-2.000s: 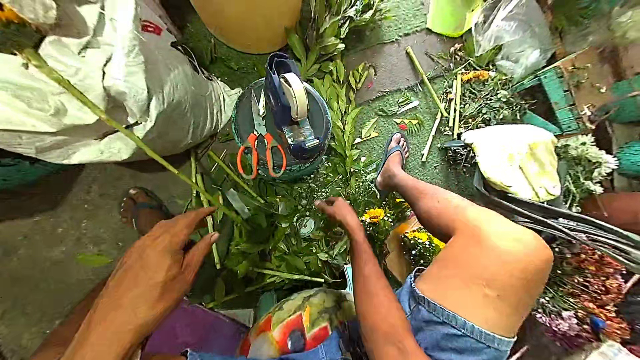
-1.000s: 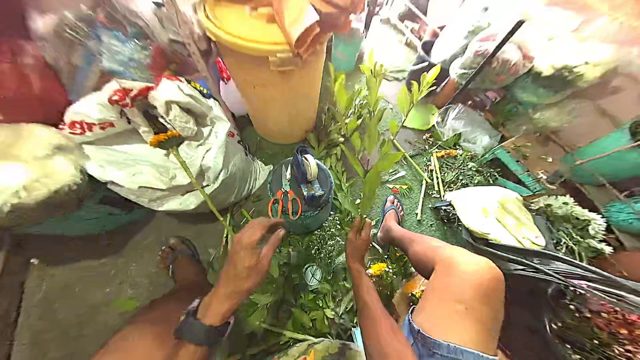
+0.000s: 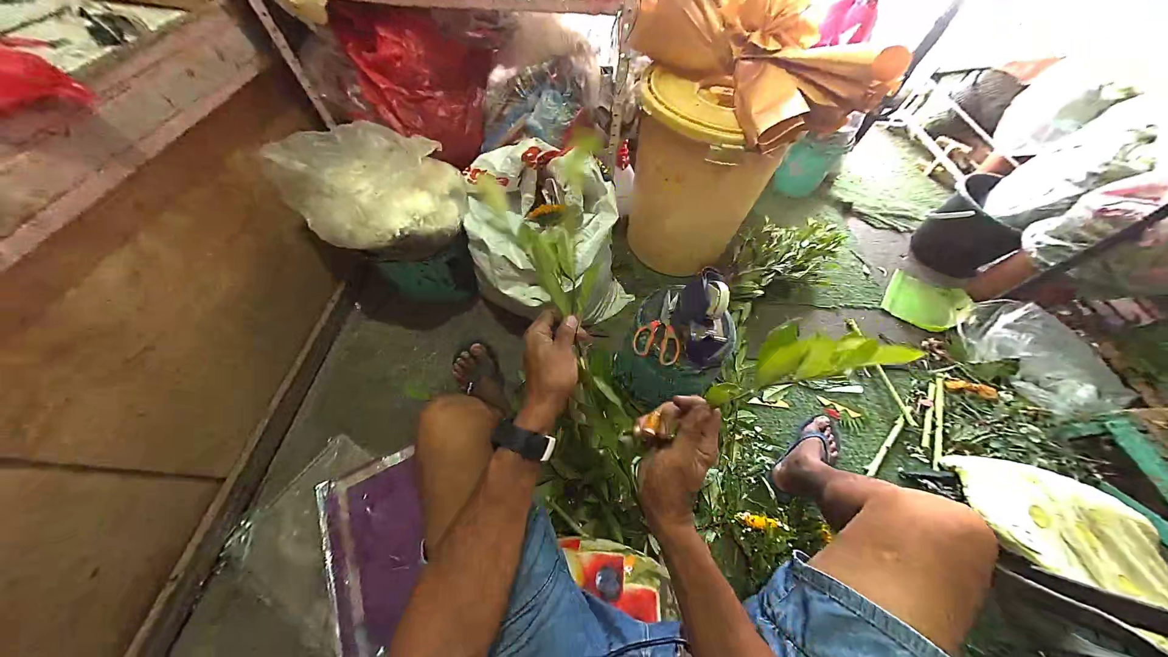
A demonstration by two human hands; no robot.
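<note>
My left hand [image 3: 551,360], with a dark watch on the wrist, is closed on a leafy green stem [image 3: 558,265] that points up and away. To its right, my right hand [image 3: 673,452] grips another leafy sprig [image 3: 812,356], whose leaves spread out to the right. An orange thing shows between the right fingers; what it is I cannot tell. Orange-handled scissors [image 3: 657,341] lie on a round dark green stool or container [image 3: 652,379] beyond my hands, beside a tape dispenser [image 3: 712,306]. Cut greenery [image 3: 598,465] lies below the hands.
A yellow-lidded bin [image 3: 684,201] bears orange wrapping paper [image 3: 776,68]. Left of it stand a white sack [image 3: 511,265] and a plastic-wrapped bundle [image 3: 374,192]. A purple sheet [image 3: 374,557] lies left of my knee. Cut stems [image 3: 931,424] and yellow cloth or wrap [image 3: 1058,538] are at right.
Both hands were apart from the leafy sprigs two seconds ago; each now holds one. The sprig in my right hand, upright a second ago, now leans right. The view has swung left and up.
</note>
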